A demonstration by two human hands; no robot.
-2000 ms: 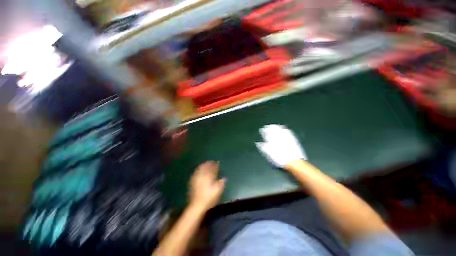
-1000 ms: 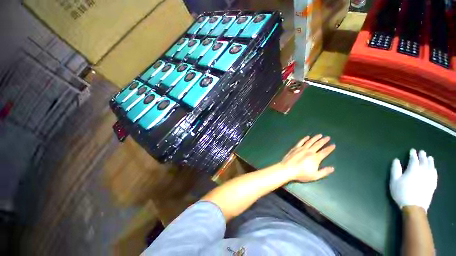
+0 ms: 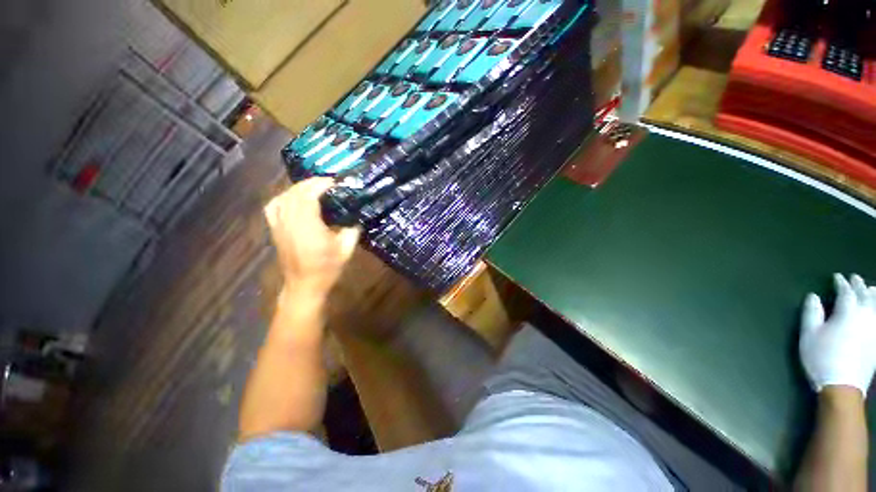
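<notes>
A tall stack of black blister trays [image 3: 490,159] in shiny stretch wrap stands at the left end of the bench. Teal-faced parts [image 3: 408,113] with dark round spots lie in rows on its top. My bare left hand [image 3: 312,226] is at the near left corner of the stack, its fingers closed over the tray edge and wrap; the fingertips are partly hidden. My gloved right hand [image 3: 843,336] lies palm down on the green bench at the far right, fingers a little apart, holding nothing, near the picture's edge.
The dark green bench [image 3: 672,279] has a white back edge. Red trays [image 3: 807,101] with open black phones are piled at the back right. Brown cartons stand behind the stack [image 3: 279,58] and below it [image 3: 477,306]. A grey post [image 3: 636,58] rises behind the bench corner. A rack stands at the left.
My left hand has moved from the green bench leftward to the corner of the black stack and closed on it. My right hand stays on the bench. The view has shifted.
</notes>
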